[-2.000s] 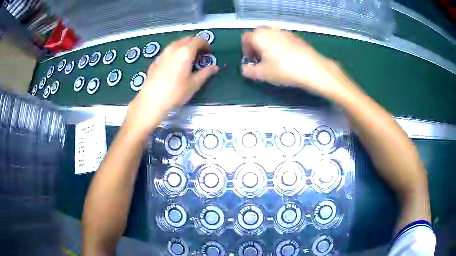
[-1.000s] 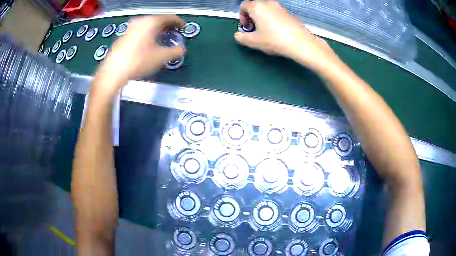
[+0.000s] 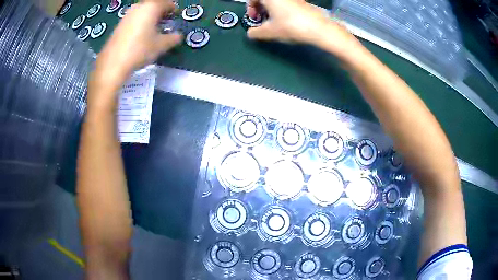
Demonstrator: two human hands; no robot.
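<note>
My left hand [image 3: 134, 41] is over the green belt, blurred, with its thumb and fingers around a round part [image 3: 170, 25]. My right hand [image 3: 284, 23] is further right over the belt, its thumb and fingertips closed on another round part [image 3: 254, 21]. Loose round parts with pale rings lie between the hands, one near my left thumb [image 3: 197, 38] and one close to my right fingers [image 3: 226, 19]. The clear blister tray [image 3: 203, 219] lies tilted in view, with rows of ringed circles with grey centres. Glare whitens several, and my right forearm hides its upper right corner.
More round parts lie on the conveyor belt [image 3: 306, 71] at upper left. A metal rail [image 3: 218, 90] runs between belt and worktop. Stacked trays [image 3: 38, 104] stand at left, beside a printed white sheet [image 3: 135, 109] partly behind my left forearm. Further clear trays [image 3: 407, 33] are at upper right.
The view has shifted and turned, so the tray appears further right and more slanted. Both hands show higher in the picture. More loose parts now show between them.
</note>
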